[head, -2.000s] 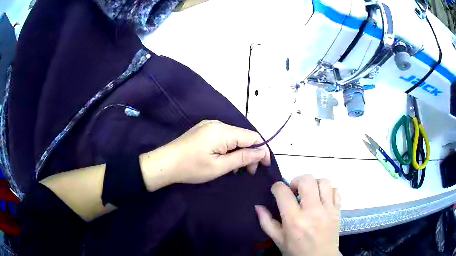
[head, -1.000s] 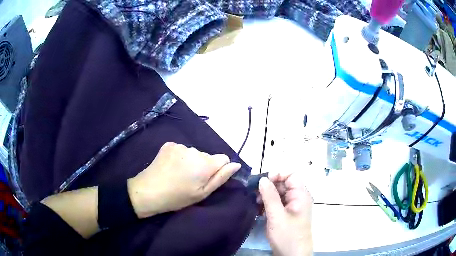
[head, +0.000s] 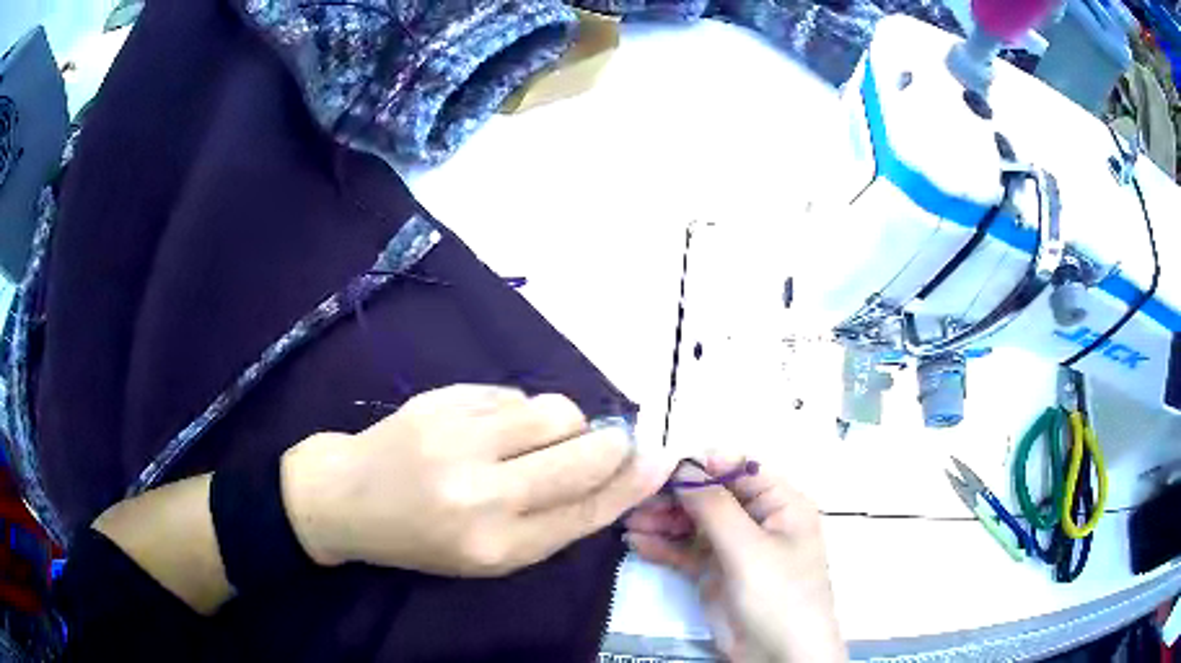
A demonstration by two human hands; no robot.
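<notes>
The jacket lies with its dark plum lining (head: pixel 259 259) up over the left of the table. A narrow plaid strip (head: pixel 272 356) crosses it. My left hand (head: pixel 479 486) is at the lining's right corner, its fingertips pinched on the fabric edge, with a small pale piece at the index finger. My right hand (head: pixel 738 544) meets it there. Its thumb and fingers pinch the thin dark purple drawcord (head: pixel 725 477), whose knotted end sticks out to the right. The exact hold between the fingertips is partly hidden.
A white sewing machine (head: pixel 958 194) with a blue stripe stands at the right. Thread snips (head: pixel 987 508) and green and yellow handled scissors (head: pixel 1062 473) lie in front of it. A plaid sleeve (head: pixel 427 78) lies at the back. A pink thread cone (head: pixel 1010 16) shows at the top.
The cord end, standing up beside the corner one second ago, now lies in my right fingers. My left hand has moved right to meet my right hand, which has dropped slightly.
</notes>
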